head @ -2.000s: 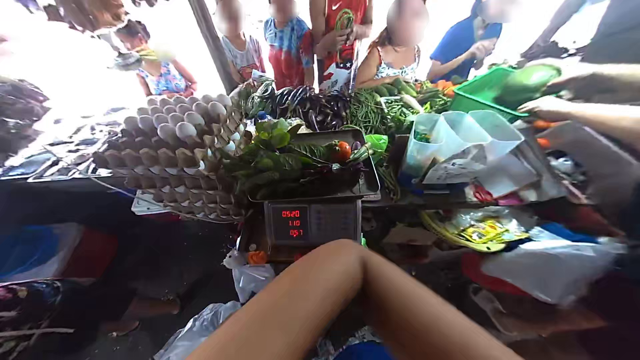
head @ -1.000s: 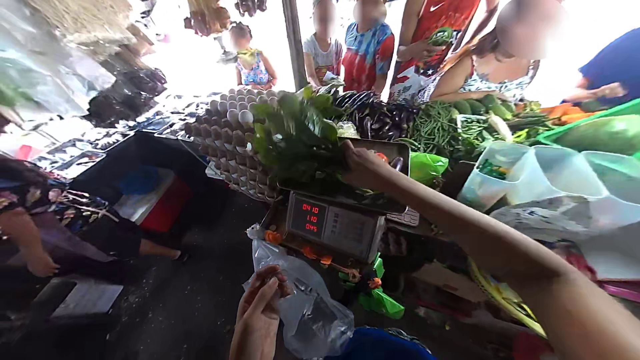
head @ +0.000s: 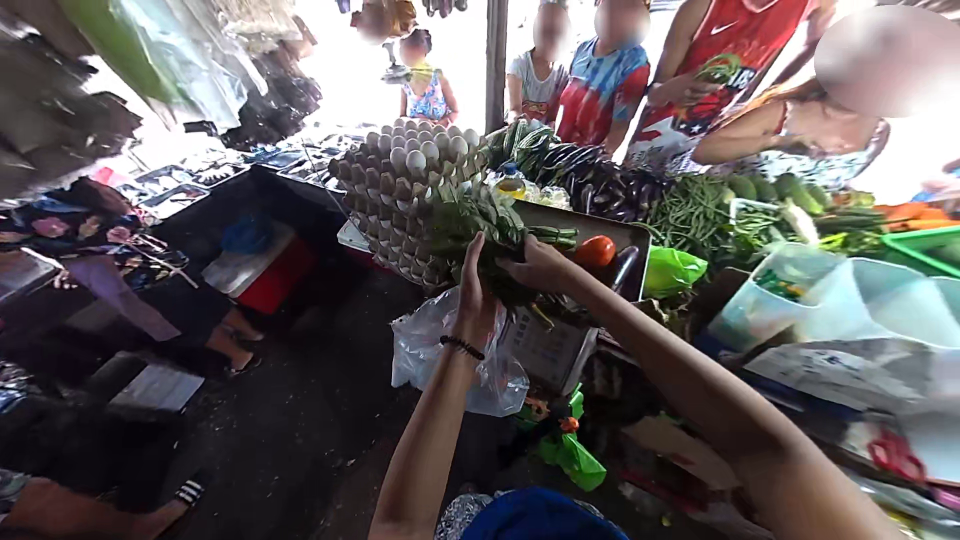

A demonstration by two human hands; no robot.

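Both hands meet at a bunch of leafy greens (head: pixel 480 214) in front of the egg trays. My right hand (head: pixel 536 264) is closed around its stems. My left hand (head: pixel 476 300), with a beaded bracelet at the wrist, lies upright against the leaves; its fingers are partly hidden. A clear plastic bag (head: pixel 427 352) hangs at my left hand, and how it is held cannot be told. Behind the hands, a metal tray (head: pixel 637 236) on the scale (head: pixel 547 349) holds a tomato (head: pixel 595 252) and an eggplant (head: pixel 624 268). The scale's display is hidden.
Stacked egg trays (head: pixel 390 217) stand left of the scale. Eggplants (head: pixel 600 180), green beans (head: pixel 690 210) and plastic containers (head: pixel 772 292) line the right. Several people stand beyond the stall. Another person sits at the left near a red cooler box (head: pixel 274 277).
The greens, lying in the scale tray two seconds ago, are now lifted above its left side. My left hand has risen from the low plastic bag to the leaves. The view has swung left.
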